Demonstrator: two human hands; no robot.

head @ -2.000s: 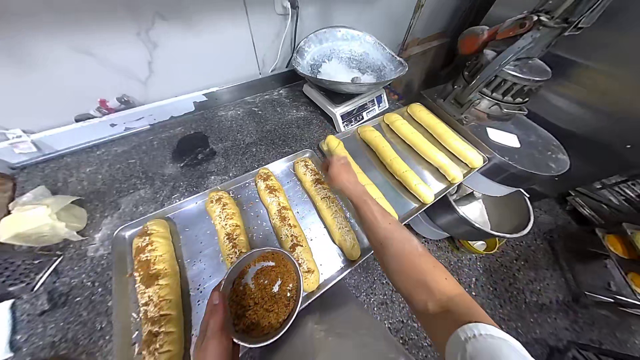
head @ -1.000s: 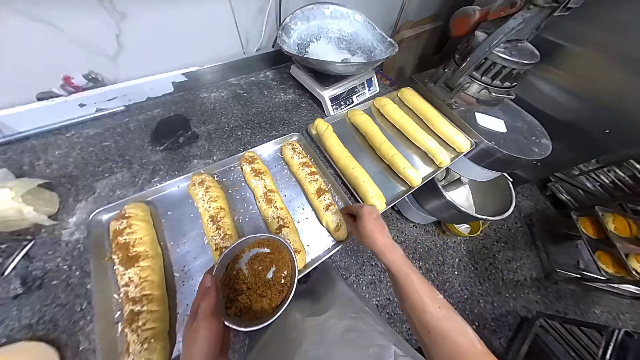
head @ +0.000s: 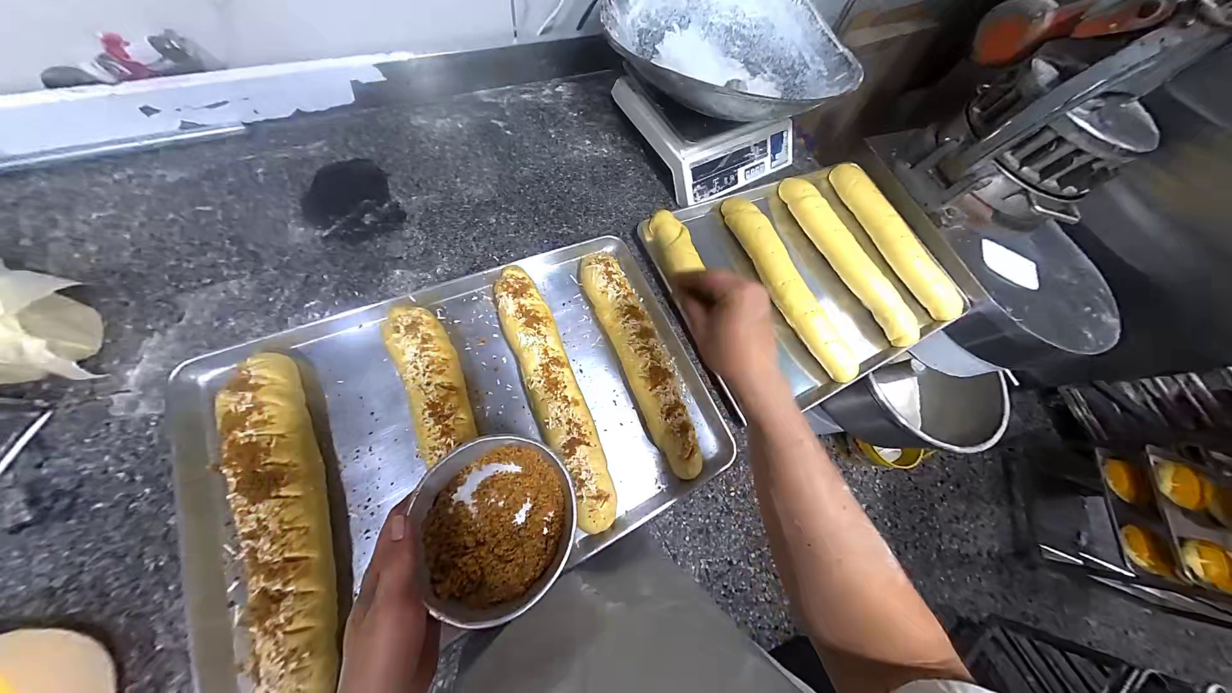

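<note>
My left hand (head: 393,602) holds a round metal bowl (head: 568,525) of brown crumbly topping (head: 496,539) over the front edge of the near baking tray (head: 356,452). Several long dough loaves (head: 630,366) lie on that tray, with brown topping and pale shreds on them. My right hand (head: 727,322) is over the leftmost plain yellow dough roll (head: 674,241) on the second baking tray (head: 823,390), and hides its lower part. Its fingers are curled and blurred; whether they hold anything cannot be told. More plain dough rolls (head: 789,289) lie beside it.
Behind the second tray, a digital scale (head: 712,154) carries a metal pan (head: 731,58) with white powder. A mixer (head: 1020,173) and a metal bowl (head: 938,404) are at the right. Crumpled paper (head: 43,327) lies on the speckled counter (head: 241,221) at left. Small filled trays (head: 1165,520) sit lower right.
My right hand has moved from the near edge of the trays up over the leftmost plain roll. My left hand still holds the bowl over the near tray.
</note>
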